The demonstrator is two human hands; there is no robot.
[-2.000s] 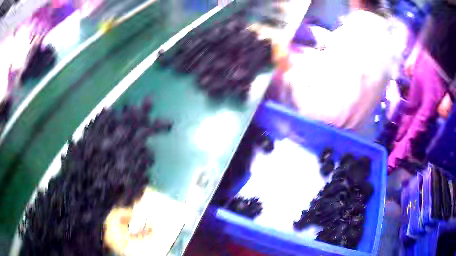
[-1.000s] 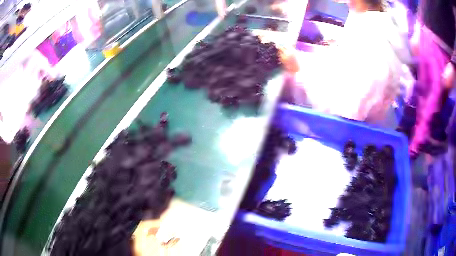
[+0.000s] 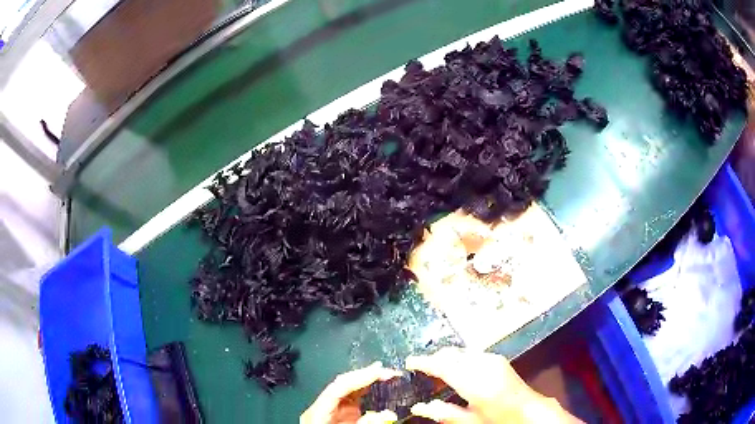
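Observation:
A black ribbed claw clip (image 3: 399,392) is held between both hands at the bottom centre, over the table's near edge. My left hand (image 3: 343,397) curls around its left side and is cut off by the frame's lower edge. My right hand (image 3: 480,387) holds its right side with the fingertips over it. The fingers hide part of the clip. A large pile of black clips (image 3: 348,199) lies on the green tabletop beyond the hands. A stained tan board (image 3: 530,281) lies right of the pile, with a small whitish lump (image 3: 480,262) on it.
A blue tote (image 3: 91,306) with black pieces stands at the left, beside a flat dark block (image 3: 172,377). A second black pile (image 3: 683,62) lies at upper right. A blue tote (image 3: 633,360) with white liner is at lower right. A white rail (image 3: 273,147) borders the green conveyor.
The view has swung left and down from the neighbour's tote and the person at the right. Both hands and the held clip now show, and the left tote has come into view.

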